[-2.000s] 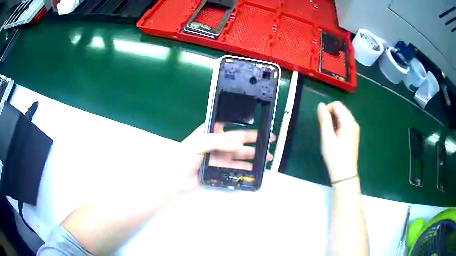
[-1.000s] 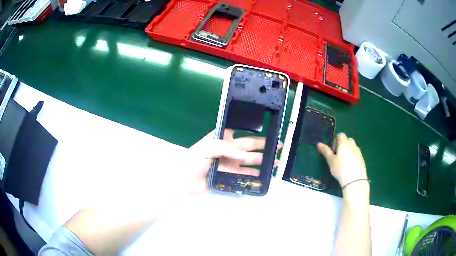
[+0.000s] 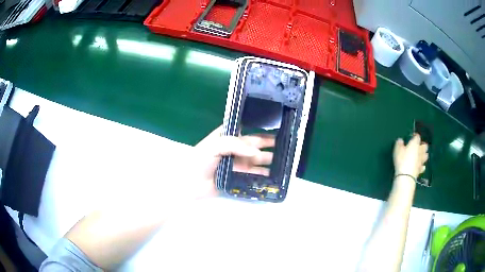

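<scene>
My left hand (image 3: 242, 154) is shut on a stack of phone middle frames (image 3: 290, 133), held upright-tilted near the centre, with several silver rims along its left side. Fingers show through the open window below a black sheet area. My right hand (image 3: 410, 155) is at the right on the green surface, its fingers closed around the middle of another dark phone middle frame (image 3: 424, 179). The fingertips are partly hidden, and both ends of that frame show.
A red parts tray (image 3: 266, 38) at the back holds a few frames. A black tray (image 3: 109, 8) is left of it. White rolls (image 3: 387, 48) stand by the grey cabinet. Another dark frame (image 3: 476, 175) lies at the right edge, a green-rimmed fan (image 3: 462, 249) below. A black item (image 3: 26, 159) stands left.
The frame under my right hand a second ago is gone from the green surface, and my left hand's stack shows more rims. My right hand has moved right to another frame.
</scene>
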